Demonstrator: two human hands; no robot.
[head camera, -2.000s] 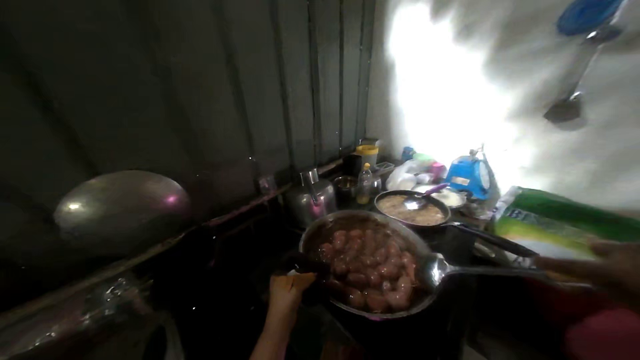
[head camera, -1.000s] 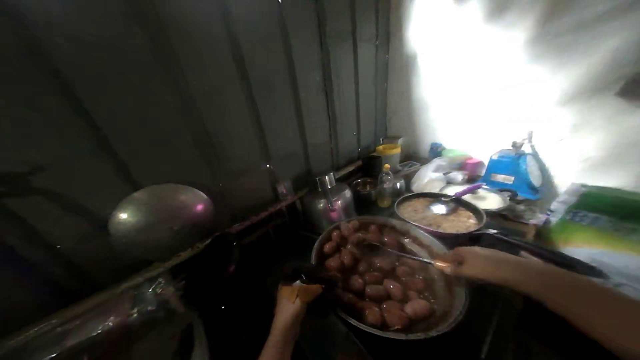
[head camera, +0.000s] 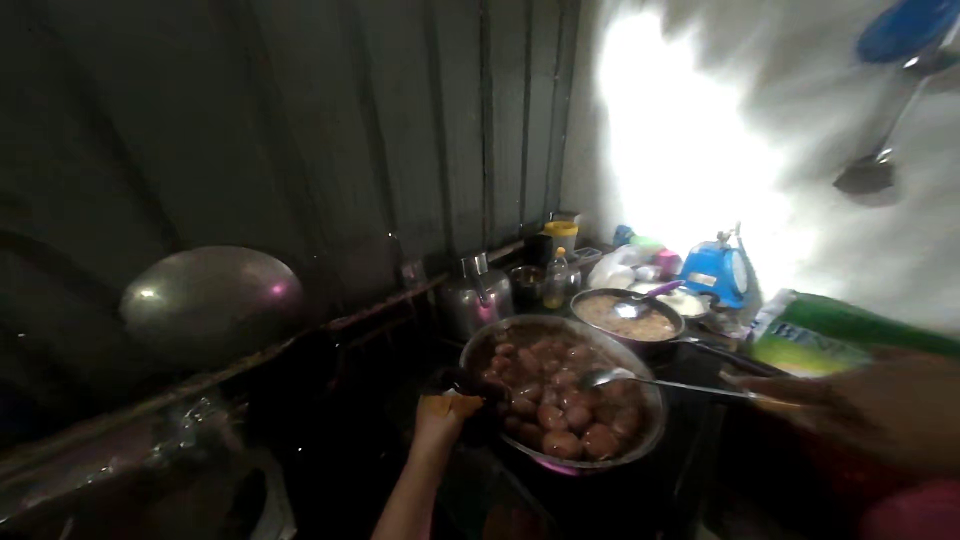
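Observation:
A wide metal pan (head camera: 658, 420) holds many brown, rounded, glossy pieces in dark liquid; whether they are eggs or meatballs I cannot tell. At its left side, my left hand (head camera: 442, 416) is closed around something by the rim, with an orange-tan cloth or pad against it; the dark part it grips is hard to make out. My right hand (head camera: 810, 397), blurred, grips the long handle of a metal spoon (head camera: 611, 376), whose bowl lies over the pieces at the pan's right half.
Behind the pan stand a frying pan (head camera: 576, 306) of pale brown food with a purple-handled ladle (head camera: 634, 306), a metal kettle-like container (head camera: 480, 300), an oil bottle (head camera: 556, 281) and a blue scale (head camera: 712, 274). A green packet (head camera: 817, 334) lies right. A metal lid or wok (head camera: 214, 300) leans left.
My right hand has drawn back to the right from over the pan, and the spoon's bowl now shows on top of the food. My left hand remains at the pan's left side.

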